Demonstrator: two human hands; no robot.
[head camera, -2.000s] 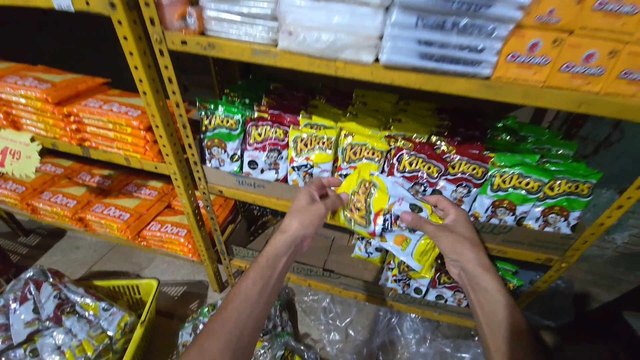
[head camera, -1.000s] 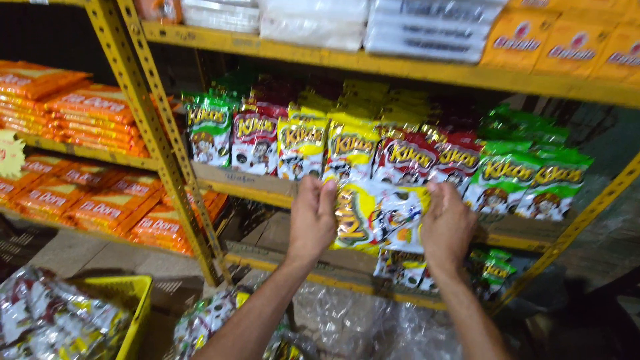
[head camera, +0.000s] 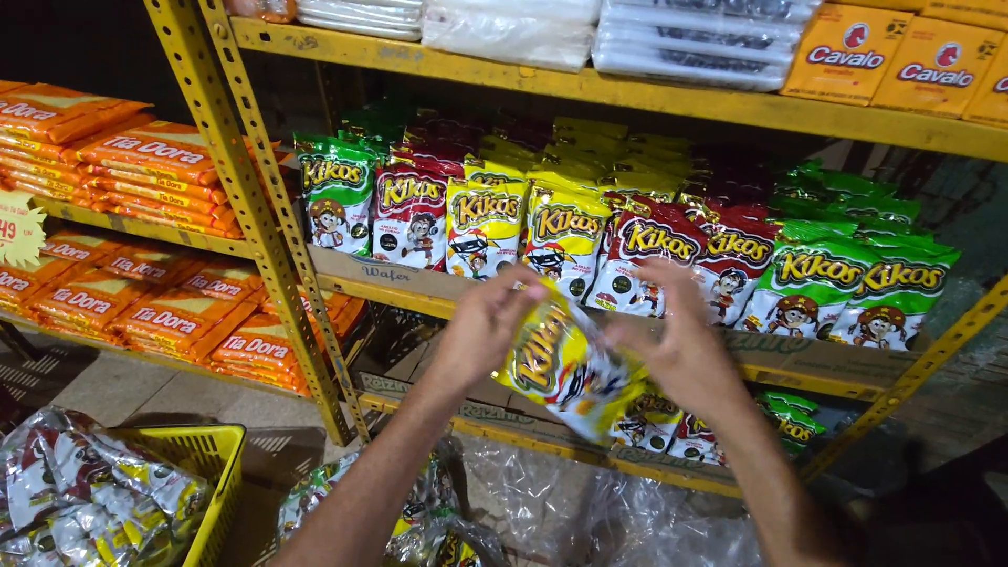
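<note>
My left hand (head camera: 492, 315) pinches the top corner of a yellow and white Kikos snack bag (head camera: 571, 366), which hangs tilted in front of the shelf. Beside the bag's right side is my right hand (head camera: 669, 331), blurred, its fingers spread and apparently off the bag. Behind both hands, Kikos bags stand upright in rows in a cardboard tray (head camera: 382, 272): a green one (head camera: 335, 193) at the left end, then red (head camera: 409, 213), yellow (head camera: 567, 236), red again, and green ones (head camera: 815, 272) at the right.
Yellow perforated shelf posts (head camera: 260, 228) frame the racks. Orange Tía Dora packs (head camera: 161, 303) lie stacked at left. Below, a yellow basket (head camera: 224, 472) stands by plastic-wrapped snack bags (head camera: 87, 488); clear plastic (head camera: 535, 496) lies on the floor. Cavalo boxes (head camera: 846, 55) sit on the upper shelf.
The yellow bag was held between both hands and lay sideways one second ago; now it hangs tilted from my left hand. My right hand has come off its edge.
</note>
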